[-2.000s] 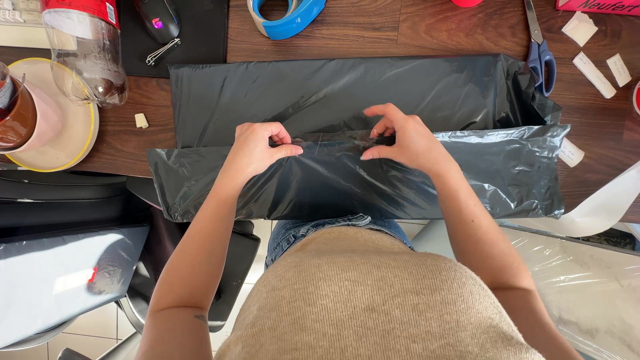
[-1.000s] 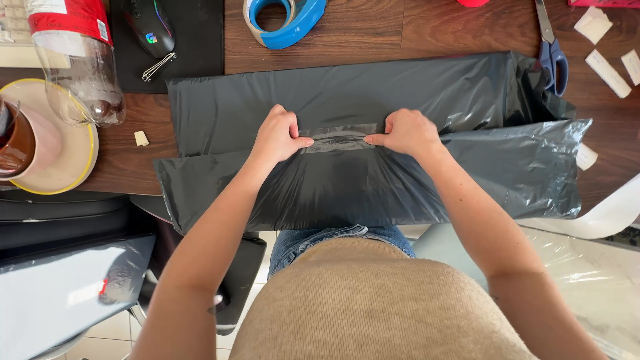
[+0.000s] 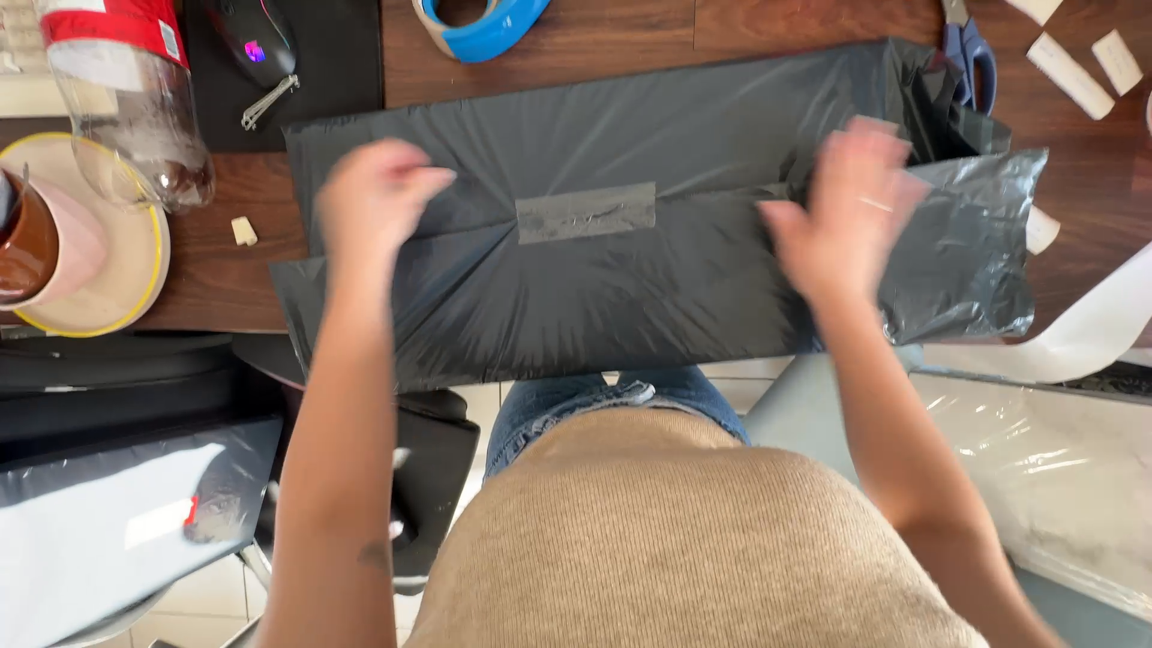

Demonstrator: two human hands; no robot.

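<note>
A long package in black plastic film (image 3: pixel 576 297) lies across the near edge of the wooden table. A strip of clear tape (image 3: pixel 587 213) spans the seam at its middle. Over the package's left part is my left hand (image 3: pixel 373 193), blurred, fingers partly curled, with nothing visible in it. My right hand (image 3: pixel 846 207), also blurred, is over the right part, fingers spread and palm down; whether it touches the film cannot be told. At the package's right end the film is loose and crumpled.
Along the table's far side are a blue tape roll (image 3: pixel 490 31), scissors (image 3: pixel 970 63), a computer mouse (image 3: pixel 252 40) and several white scraps (image 3: pixel 1071 76). At left stand a plastic bottle (image 3: pixel 135 117) and a cup (image 3: pixel 63 234) on a plate (image 3: pixel 144 270). A wrapped parcel (image 3: pixel 135 522) lies lower left.
Both hands have moved apart from the package's middle, where they were pressing the tape strip one second ago. The tape now lies free of my fingers, across the film's seam.
</note>
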